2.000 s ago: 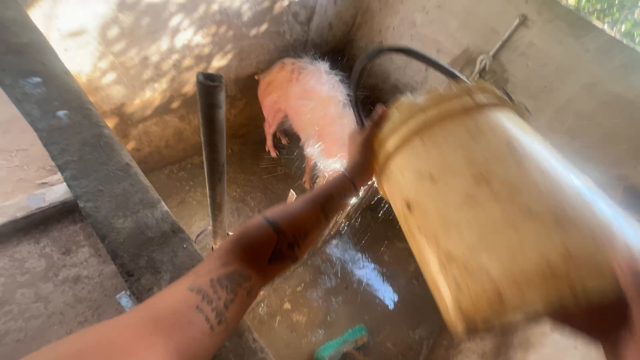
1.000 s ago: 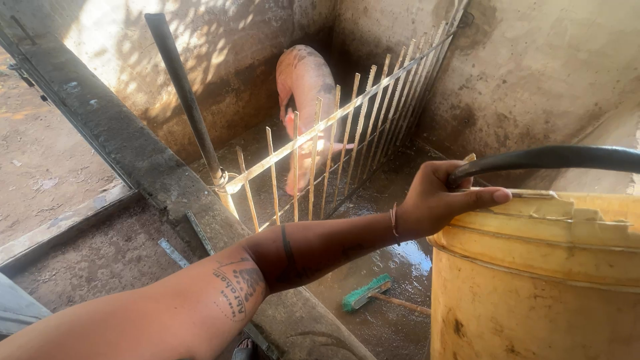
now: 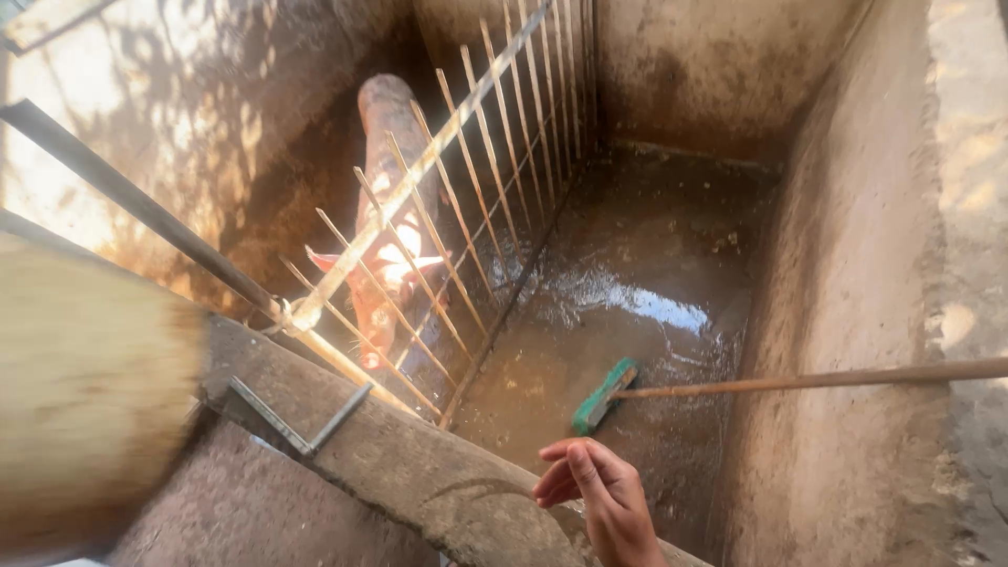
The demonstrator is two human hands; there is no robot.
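My right hand point(image 3: 600, 500) is at the bottom, right of centre, above the edge of a concrete wall. Its fingers are loosely bent and hold nothing. My left hand is out of view. A blurred yellowish plastic bucket point(image 3: 94, 394) fills the left side; what holds it is hidden. Beyond my right hand, a green-headed broom point(image 3: 605, 396) rests on the wet floor point(image 3: 543, 378), its wooden handle point(image 3: 811, 382) reaching over the right wall. A pink pig point(image 3: 386, 181) stands behind the slanted barred metal gate point(image 3: 425, 161), head toward me.
The low concrete wall point(image 3: 394, 453) crosses the foreground, with an angled metal bracket point(image 3: 303, 441) on it. A dark pole point(image 3: 142, 205) slants down to the gate's corner. A thick concrete wall point(image 3: 843, 315) bounds the pen on the right. Water lies on the pen floor.
The bucket, at the right with my left hand at its handle a second ago, is now at the left. My left hand has left view, and my right hand shows below. The view has shifted.
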